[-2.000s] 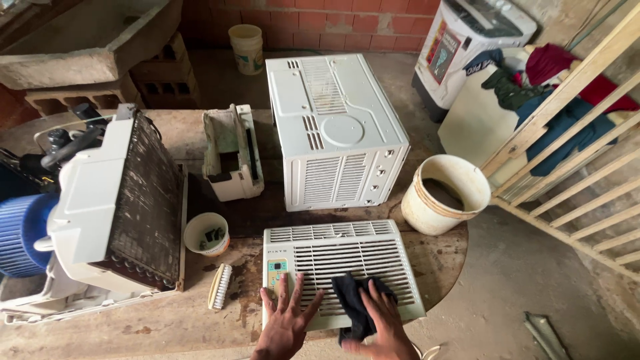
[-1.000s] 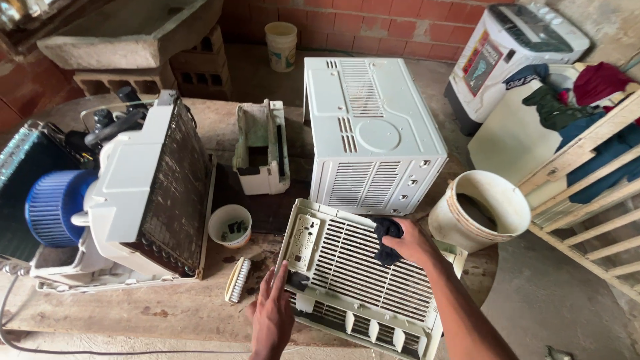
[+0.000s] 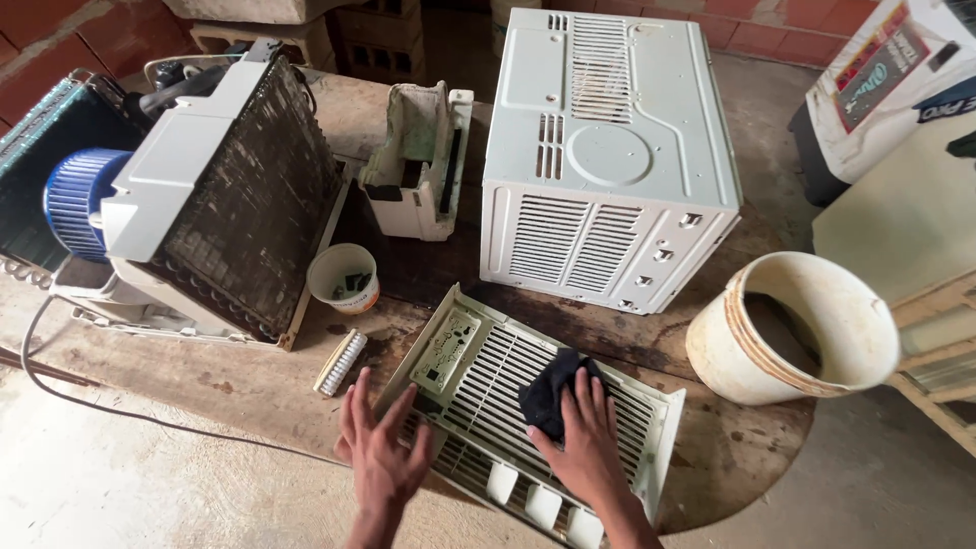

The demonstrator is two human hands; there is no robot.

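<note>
The front grille panel of a window air conditioner point(image 3: 488, 381) lies on the wooden table with its inner side up. My right hand point(image 3: 583, 435) presses a dark cloth point(image 3: 553, 389) onto its slats, fingers spread over the fabric. Near the panel's left edge is my left hand point(image 3: 389, 438), fingers apart; whether its fingertips touch the panel is hard to tell. A scrub brush with white bristles point(image 3: 341, 363) lies just beyond that hand. A small plastic tub with dark pieces inside point(image 3: 343, 278) stands behind the brush.
The white metal casing point(image 3: 602, 168) stands behind the panel, and a stained bucket point(image 3: 793, 328) is at the right. An opened air conditioner chassis point(image 3: 229, 191) with a blue blower wheel point(image 3: 84, 202) fills the left. A dirty plastic housing point(image 3: 415, 171) sits between them. A cable point(image 3: 175, 427) runs along the front.
Two seconds ago the panel lay outer face up; one second ago its inner side was up. The cloth has since moved from near the panel's back edge toward the middle of the slats.
</note>
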